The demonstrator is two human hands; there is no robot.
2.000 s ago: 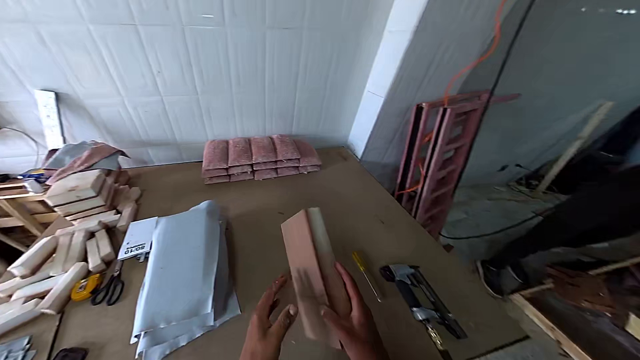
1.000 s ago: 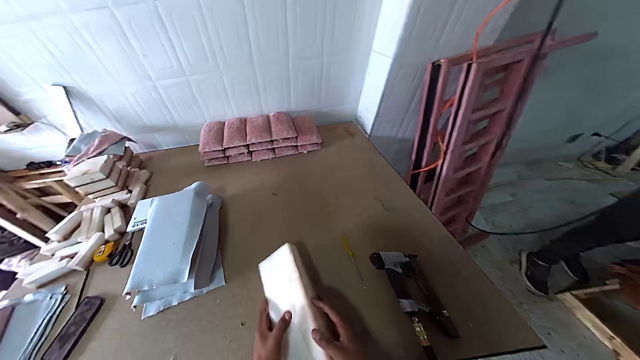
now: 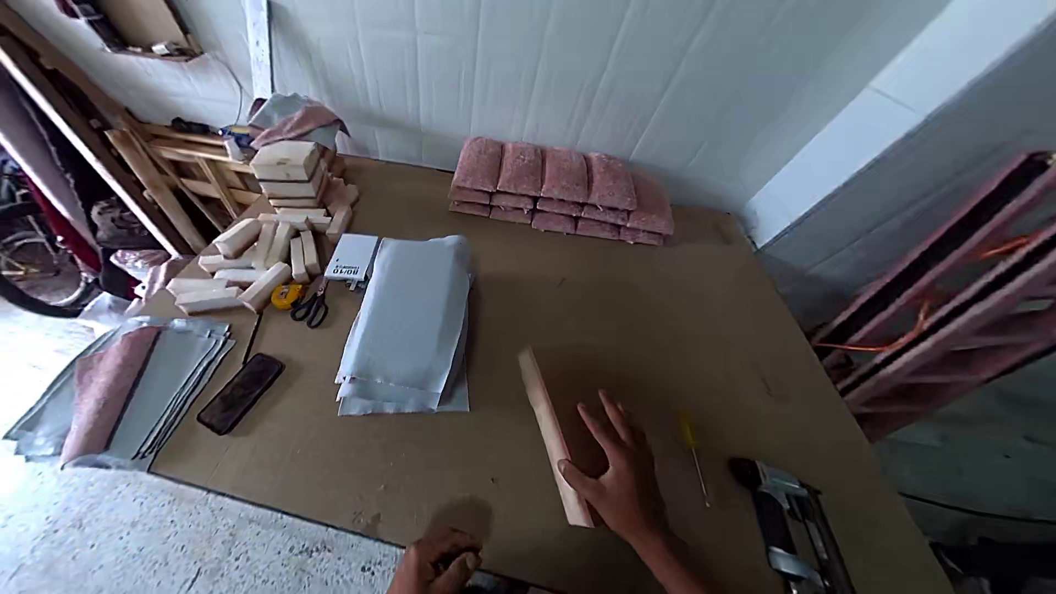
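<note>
A wooden block with a pale, narrow side (image 3: 554,441) stands on the brown table in front of me. My right hand (image 3: 619,470) is at its right side, thumb on the block's top edge and fingers spread. My left hand (image 3: 441,561) is at the table's near edge, fingers curled, apart from the block; whether it holds anything small is hidden. Right of my right hand lies a screwdriver with a yellow handle (image 3: 687,431), and beyond it a black and silver nail gun or stapler (image 3: 788,520). Folded light grey fabric pieces (image 3: 408,322) lie to the left of the block.
Stacked pink padded pieces (image 3: 549,181) sit by the wall. Foam or wood blocks (image 3: 268,256) are heaped at left, near a yellow tape measure (image 3: 287,296), black scissors (image 3: 310,307) and a white box (image 3: 352,257). A phone (image 3: 241,393) lies beside layered fabric (image 3: 181,371). Pink frames (image 3: 957,313) stand at right.
My left hand has come off the block and moved left to the table's near edge. The block now shows a narrow side instead of its broad pale face. The view has swung left.
</note>
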